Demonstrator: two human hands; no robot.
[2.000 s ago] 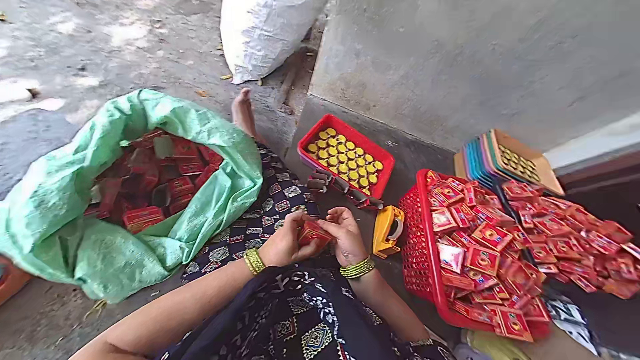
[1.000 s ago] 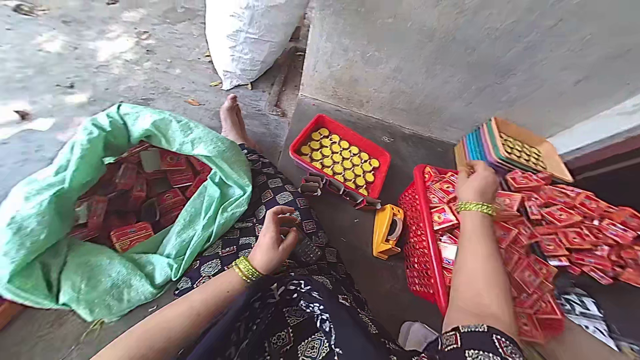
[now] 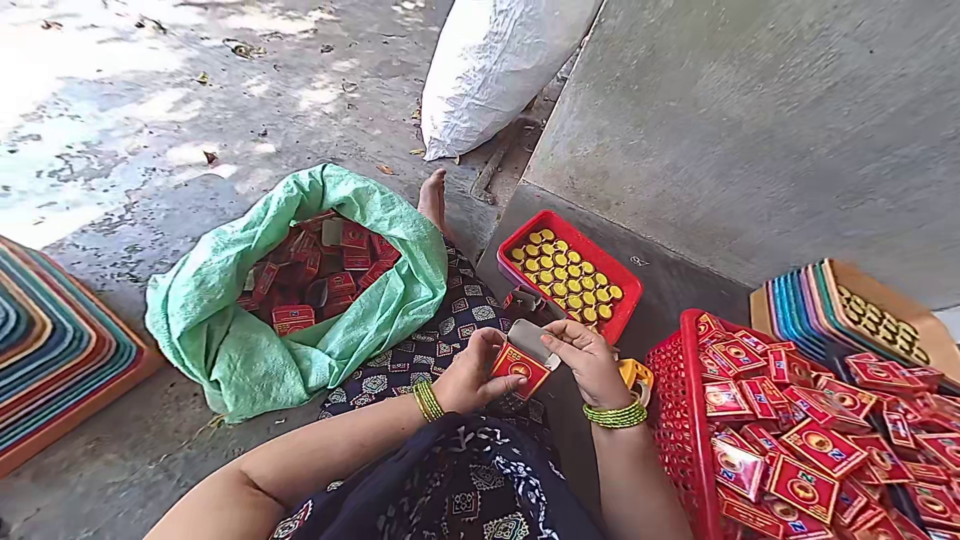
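Low in front of me, my left hand (image 3: 480, 375) holds a small red cardboard box (image 3: 520, 370) with its grey flap up. The fingers of my right hand (image 3: 589, 364) pinch that flap at its right edge. Just beyond my hands, a red plastic tray (image 3: 630, 300) holds rows of small round yellow-topped pieces. Dark open small boxes (image 3: 534, 304) stand at the tray's near left edge. A yellow tape dispenser (image 3: 636, 373) lies beside my right wrist, partly hidden. At the right, a red plastic basket (image 3: 679, 405) is heaped with small red boxes (image 3: 817, 446).
A green woven sack (image 3: 225, 352) full of red boxes stands open at left. Stacked coloured trays stand at far left (image 3: 67, 360) and at right (image 3: 802, 307), the right stack's top one holding round pieces. A white sack (image 3: 487, 82) leans near the grey wall (image 3: 735, 135).
My right hand has come back from the heap of red boxes at the right to my left hand. My left hand, empty a second ago, now holds a red box with its flap raised.
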